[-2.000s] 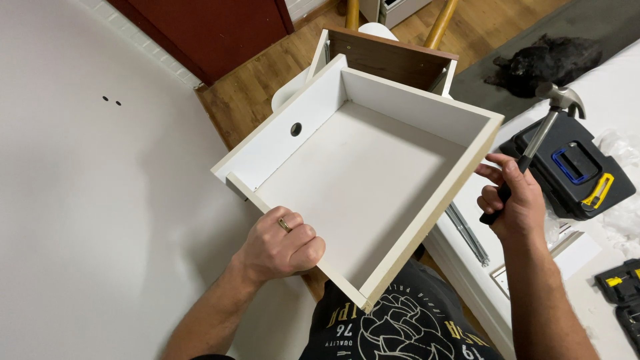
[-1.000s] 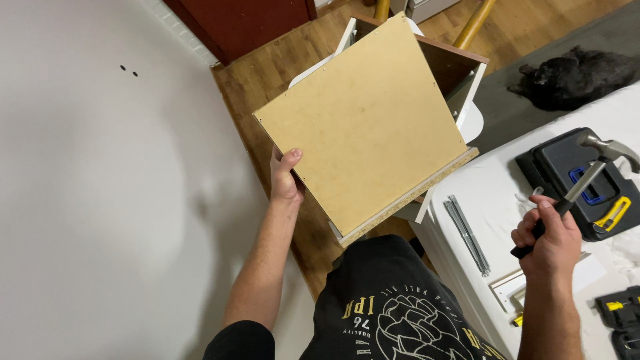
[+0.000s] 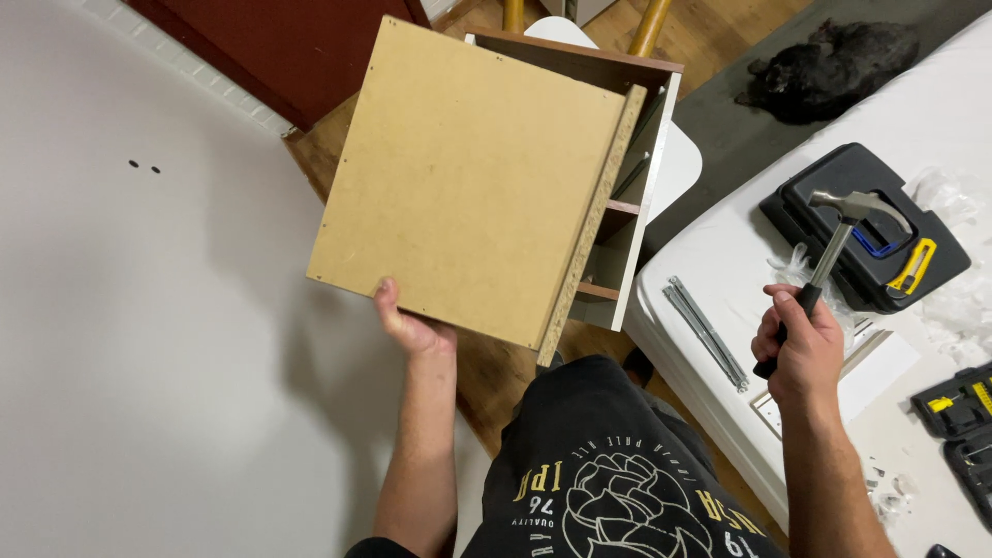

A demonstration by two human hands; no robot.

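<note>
My left hand (image 3: 415,322) grips the lower edge of a drawer (image 3: 480,178), thumb on its tan fibreboard bottom panel, which faces me. Small fasteners dot the panel's edges, and a raw chipboard edge runs down its right side. The inside of the drawer is hidden. In my right hand (image 3: 802,337) is a claw hammer (image 3: 833,248), held by its black grip with the metal head up, over the bed. Behind the drawer stands a cabinet frame (image 3: 647,209) with white sides, a brown top edge and metal runners, partly covered by the drawer.
On the white-covered bed (image 3: 674,364) lie metal drawer slides (image 3: 705,333), a black tool case (image 3: 798,182) with a yellow utility knife (image 3: 913,267), plastic wrap (image 3: 957,302) and an opened bit set (image 3: 957,403). A black cat (image 3: 833,70) lies beyond. A pale wall (image 3: 155,310) is at left.
The drawer has been turned over: its white inside showed two seconds ago, its bottom panel now. My right hand, near the drawer then, is now farther right with the hammer.
</note>
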